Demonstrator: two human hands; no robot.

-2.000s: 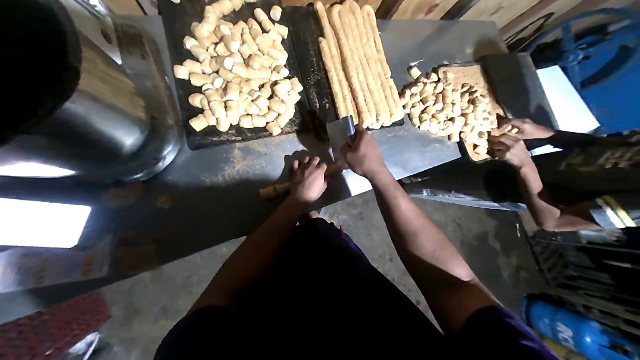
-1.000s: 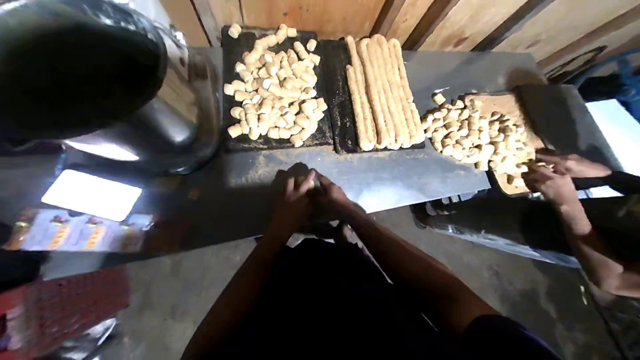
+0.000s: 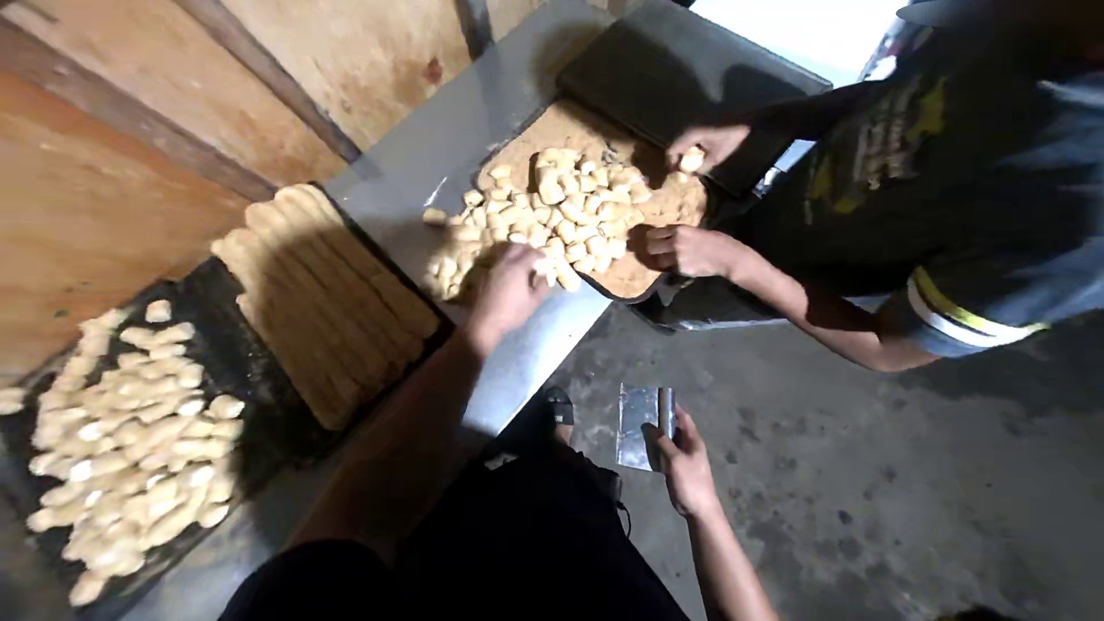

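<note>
My left hand [image 3: 509,289] reaches to the near edge of a pile of cut dough pieces [image 3: 569,203]; its fingertips are at a whitish piece, and whether they grip it I cannot tell. My right hand [image 3: 686,461] holds a metal dough scraper [image 3: 642,427] by its rolled handle, out over the floor. The pile lies partly on a crumb-covered board and partly on the metal table [image 3: 509,371]. Long dough ropes [image 3: 328,302] lie side by side on a dark tray, left of my left hand. More cut dough pieces [image 3: 138,440] cover another dark tray at the lower left.
A co-worker [image 3: 931,198] stands at the right, one hand [image 3: 707,147] holding a dough piece and the other [image 3: 690,250] at the pile's edge. A dark tray [image 3: 655,86] lies behind the board. A wooden wall [image 3: 285,78] runs along the table's far side; concrete floor [image 3: 828,466] shows below.
The view has swung to the right. My hands, close together at the table's front edge before, are now apart: the left has moved to the co-worker's pile, the right is over the floor with the scraper.
</note>
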